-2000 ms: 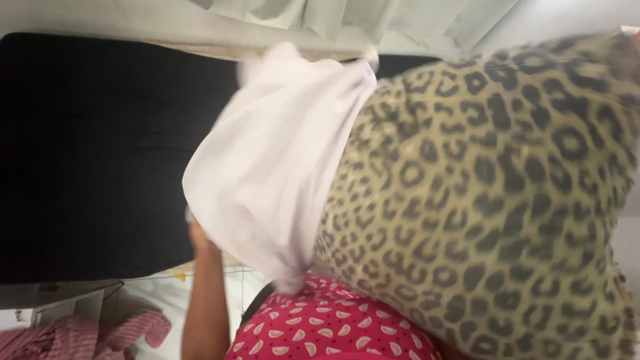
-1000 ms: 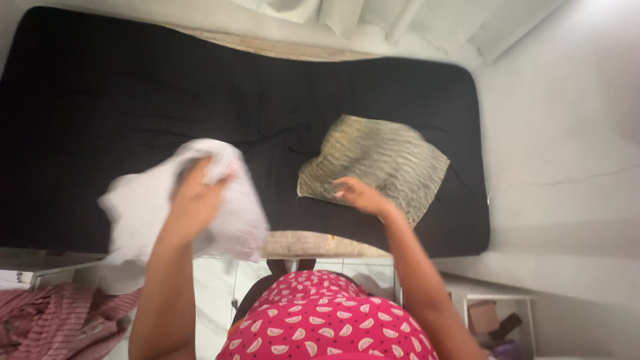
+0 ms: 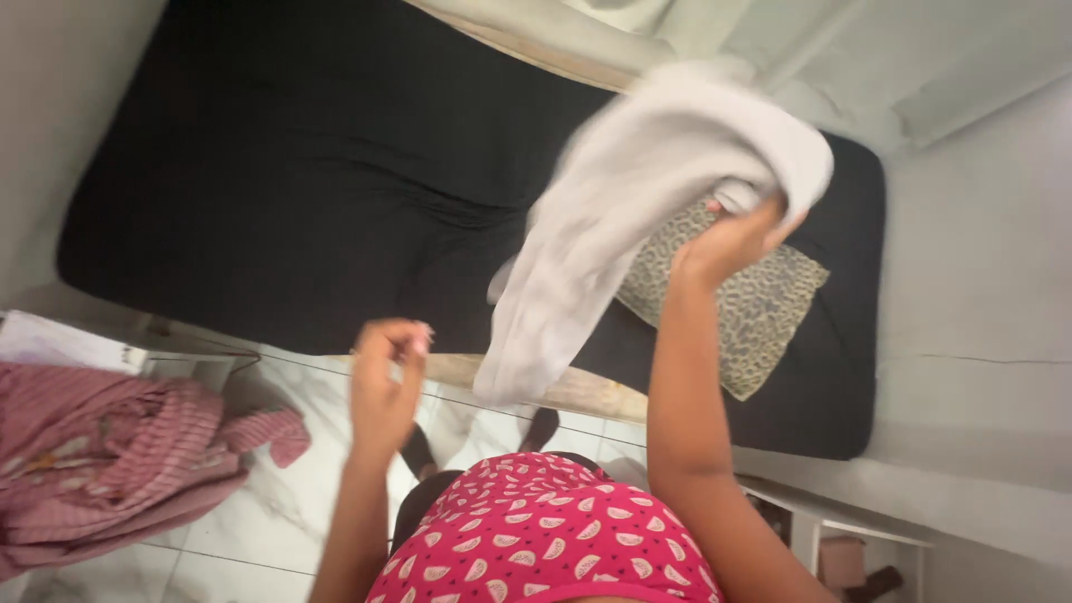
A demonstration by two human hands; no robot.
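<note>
My right hand point(image 3: 737, 239) grips a white cloth point(image 3: 586, 226), which is blurred as it swings over the bed and hangs down to the left past the near edge. Beneath it, a leopard-print pillowcase or thin pillow point(image 3: 766, 306) lies on the black sheet covering the mattress point(image 3: 276, 184), toward the right end. My left hand point(image 3: 389, 368) is raised near the mattress's front edge, fingers curled and thumb close to the fingertips; whether anything small is between them is unclear. It is apart from the white cloth.
Pink striped fabric point(image 3: 109, 469) is heaped at the lower left beside a white surface point(image 3: 67, 339). A white shelf unit point(image 3: 875, 536) holding items stands at the lower right. Pale curtains point(image 3: 779, 42) hang behind the bed, a wall point(image 3: 980, 335) rises on the right, and marble-look tiles point(image 3: 276, 502) cover the floor.
The white cloth has moved from the left to the right side, now in my right hand. My left hand has let go of it. The leopard-print piece, held up two seconds ago, lies on the bed.
</note>
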